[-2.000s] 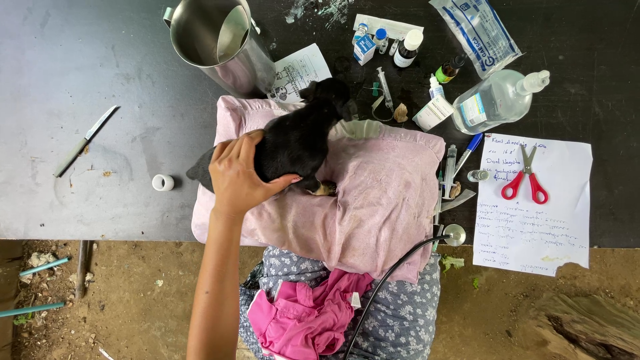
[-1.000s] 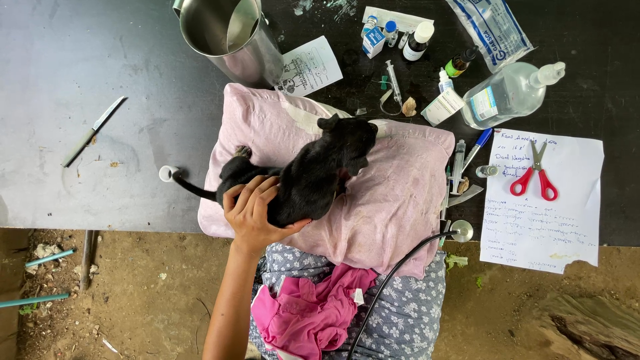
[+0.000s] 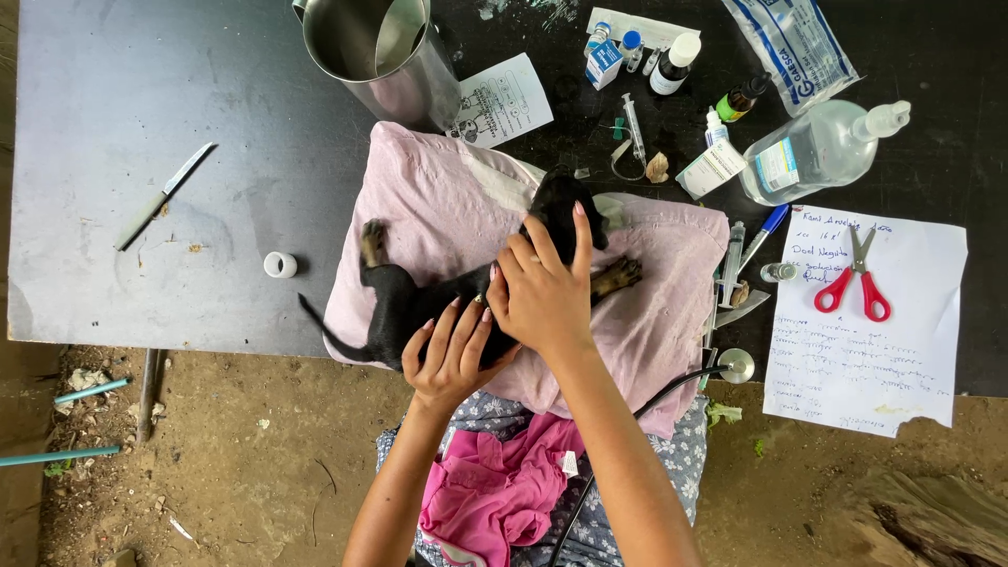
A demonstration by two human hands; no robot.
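A black puppy with tan paws lies stretched out on a pink cloth-covered cushion, its head to the right and its tail to the left. My left hand rests on the flank and belly, fingers over the body. My right hand lies over the neck and shoulder, fingertips at the head, holding it down on the cushion. The puppy's face is turned away and partly hidden. Right of the cushion lies a stethoscope chestpiece, its black tube running down to my lap.
Behind the cushion stand a metal jug, a brown bottle with a white cap, a syringe and a clear pump bottle. Red-handled scissors lie on a written sheet. At left are a knife and a white cap.
My right hand has come into view and onto the puppy's neck and head. The puppy, upright on the cushion before, now lies stretched out. My left hand stays on its body.
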